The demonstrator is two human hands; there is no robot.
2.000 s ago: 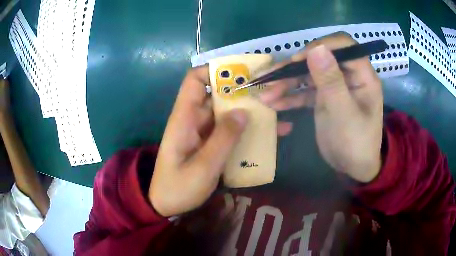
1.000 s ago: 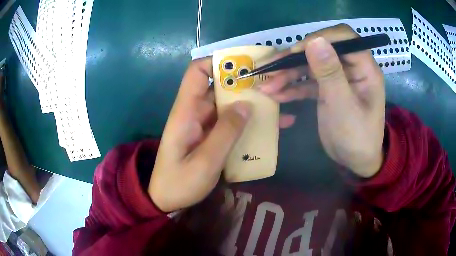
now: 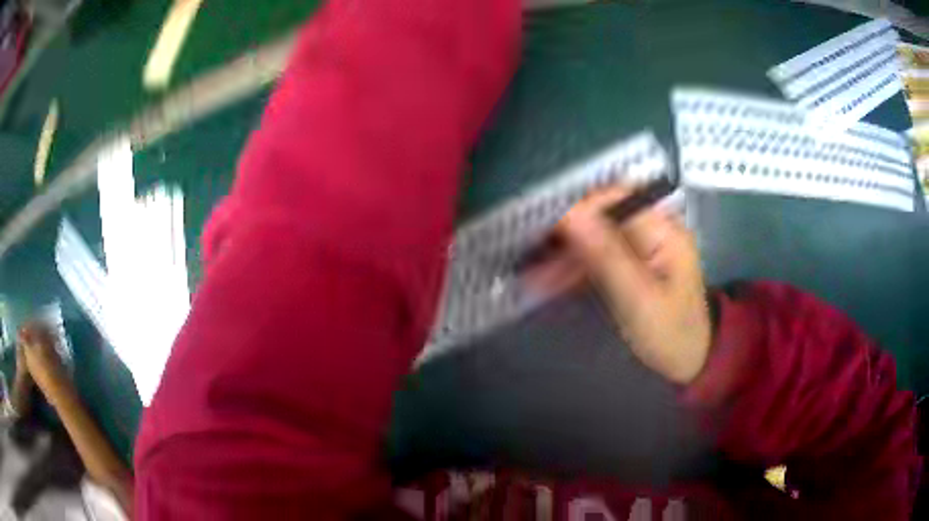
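My right hand (image 3: 647, 290) is closed around the black tweezers (image 3: 639, 200), blurred, over the sticker sheet (image 3: 489, 249) in front of me. The tweezer tip points left over the sheet and is too blurred to show whether it holds a sticker. My left arm reaches up and forward across the view in a dark red sleeve; my left hand is past the top edge and cannot be seen. The phone back cover held before is not in view.
More dotted sticker sheets (image 3: 795, 153) overlap at the right, beside yellow-patterned sheets (image 3: 920, 87). White strips (image 3: 153, 275) lie at the left. Beyond the pale rail (image 3: 219, 76) are pale yellow covers (image 3: 170, 41). Another person's hands (image 3: 43, 356) are at the left edge.
My left hand has left the middle and gone out past the top, and the cover is gone from view. My right hand and tweezers have moved left and down, over the sheet. The view has shifted.
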